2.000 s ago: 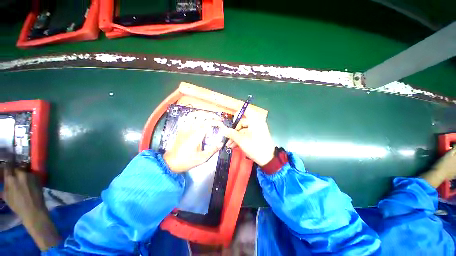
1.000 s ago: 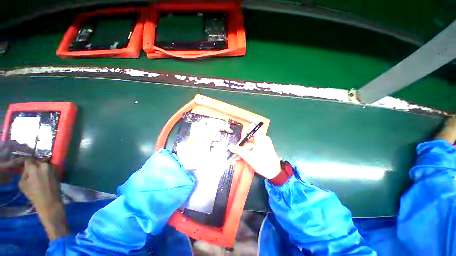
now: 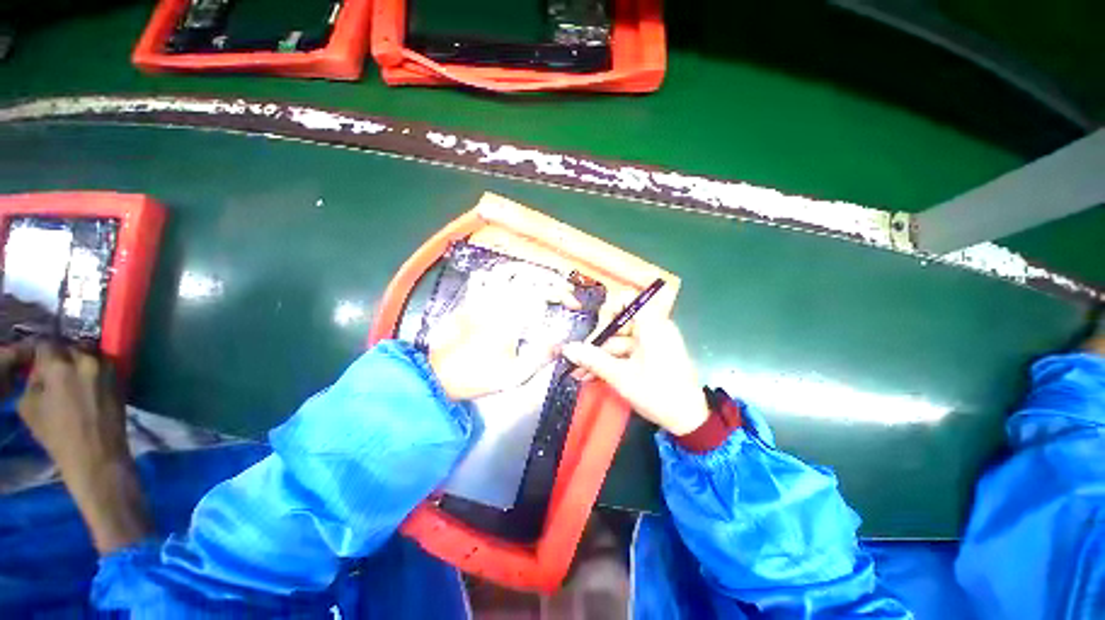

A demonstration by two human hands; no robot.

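Observation:
An opened tablet with a silver battery (image 3: 497, 448) and a black border lies in a red-orange foam tray (image 3: 582, 466) on the bench in front of me. My left hand (image 3: 491, 333) lies over the board end, fingers spread on it; glare hides what is under the fingertips. My right hand (image 3: 648, 369) grips a slim black pen-like tool (image 3: 633, 308), slanted, its lower end down at the board's right edge. The tip is hidden by fingers and glare.
Beyond the chipped white-and-brown rail (image 3: 545, 164), two foam trays with black units (image 3: 521, 85) lie on the green belt. At left, another person's hand (image 3: 75, 412) works at a tray (image 3: 136, 273). A blue sleeve (image 3: 1036, 448) is at right. A grey post (image 3: 1018, 194) stands at upper right.
The camera view has shifted. The pen-like tool leans lower to the right than two seconds ago. Both my hands stay at the board end of the tablet.

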